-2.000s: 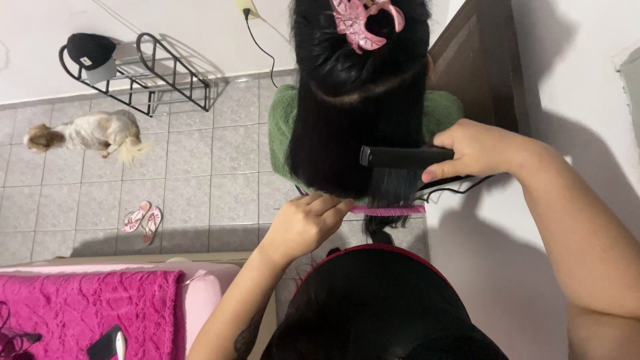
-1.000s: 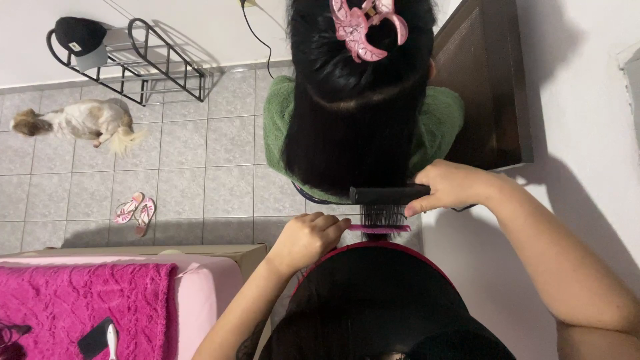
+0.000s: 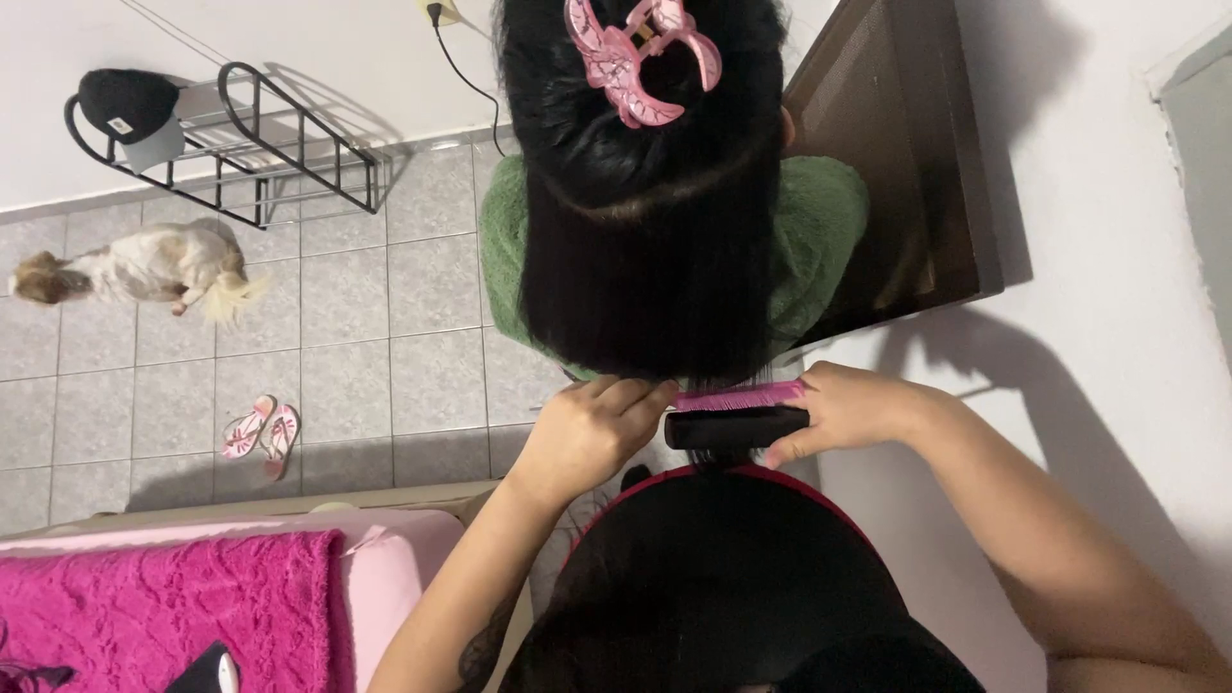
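Note:
A person with long straight black hair (image 3: 645,279) sits with their back to me, a green towel (image 3: 818,212) around the shoulders. A pink claw clip (image 3: 630,72) holds the upper hair above a horizontal parting. My left hand (image 3: 597,428) grips one end of a pink comb (image 3: 741,396) at the hair's lower ends. My right hand (image 3: 847,409) holds a black hair tool (image 3: 736,428), perhaps a brush or straightener, just below the comb, and its fingers also reach the comb's other end. Strands pass by both tools. The black cap-like shape (image 3: 722,568) below hides my body.
Brown wooden furniture (image 3: 934,173) stands against the right wall. At left are a black metal rack (image 3: 298,144) with a cap (image 3: 130,106), a dog (image 3: 154,265) on the tiles and flip-flops (image 3: 279,438). A bed with a magenta blanket (image 3: 192,597) fills the lower left.
My right hand has moved down along the hair with the black tool to the ends, and the tool now lies below the pink comb. My left hand keeps hold of the comb.

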